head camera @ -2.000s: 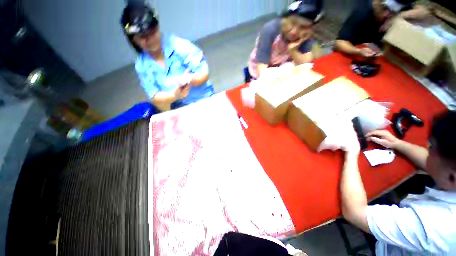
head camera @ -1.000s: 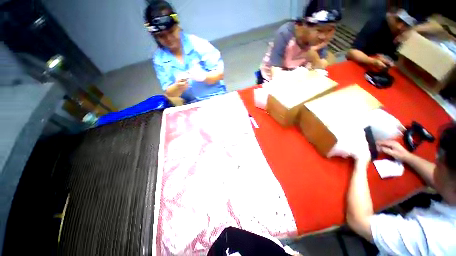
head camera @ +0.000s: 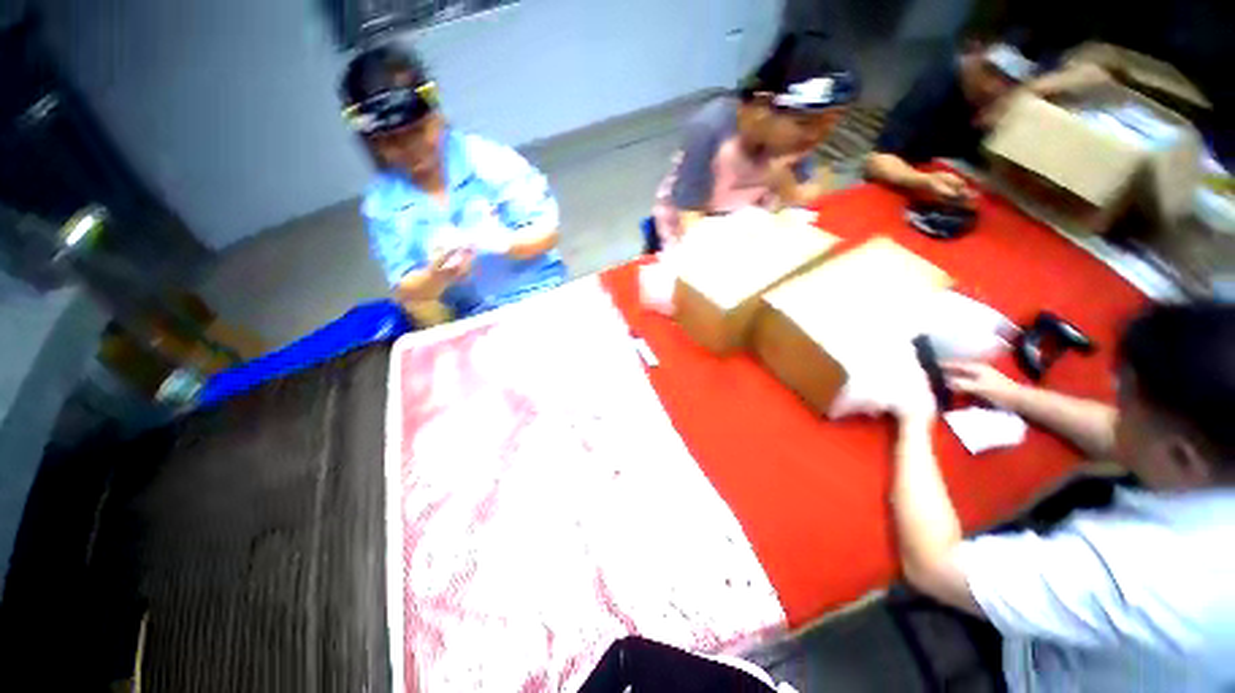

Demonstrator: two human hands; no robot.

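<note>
Neither of my hands is in view. The pinkish-white padded surface [head camera: 542, 501] lies nearest in front of me, glossy, with a pale border. The dark mesh conveyor [head camera: 257, 528] meets its left side. A black shape with a white edge [head camera: 664, 669] is cut off by the bottom edge; I cannot tell what it is. A thin white stick [head camera: 646, 352] lies at the padded surface's right edge.
On the red table [head camera: 731, 460] stand two cartons [head camera: 792, 359] with whitish liners. A seated person in white [head camera: 1097, 596] holds a black block [head camera: 932, 372] beside a white cloth [head camera: 986, 428]. Three other people are at the far side. A black curved device [head camera: 1050, 345] lies right.
The view has swung, so the table and people sit further left in the picture than a second ago. The hands of the person in light blue have come closer together.
</note>
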